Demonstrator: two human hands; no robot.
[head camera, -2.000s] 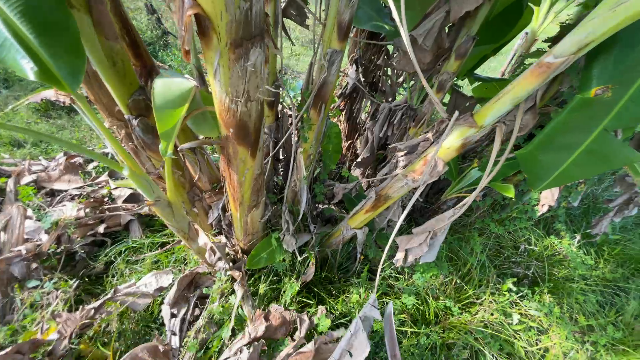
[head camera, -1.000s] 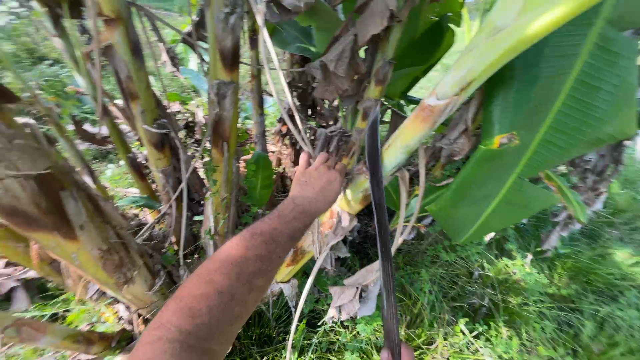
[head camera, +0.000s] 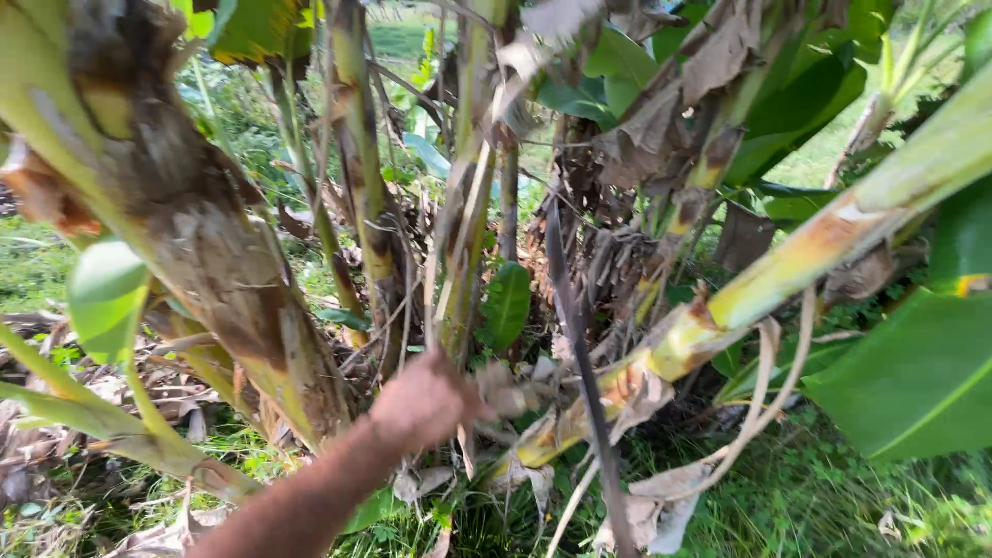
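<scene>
My left hand (head camera: 426, 399), blurred, reaches in from the bottom at the middle of the banana clump. Its fingers are curled around what looks like dry leaf material (head camera: 508, 391), though the blur hides the exact grip. A long dark machete blade (head camera: 577, 333) stands nearly upright to the right of this hand, its lower end cut off by the frame. My right hand is out of view. Behind the blade, a yellow-green banana pseudostem (head camera: 697, 329) leans up to the right. Slimmer upright stems (head camera: 465, 232) rise just beyond my left hand.
A thick pseudostem with brown sheaths (head camera: 225, 263) leans across the left side. Dry leaves hang (head camera: 643, 139) above the middle and litter the ground at left. A broad green leaf (head camera: 914, 380) spreads at right, over grass (head camera: 814, 496). A curved dry stalk (head camera: 767, 411) hangs below the leaning pseudostem.
Two seconds ago neither hand showed. One second ago my left hand was at the leaning pseudostem; now it is lower and left of it. The machete remains upright to its right.
</scene>
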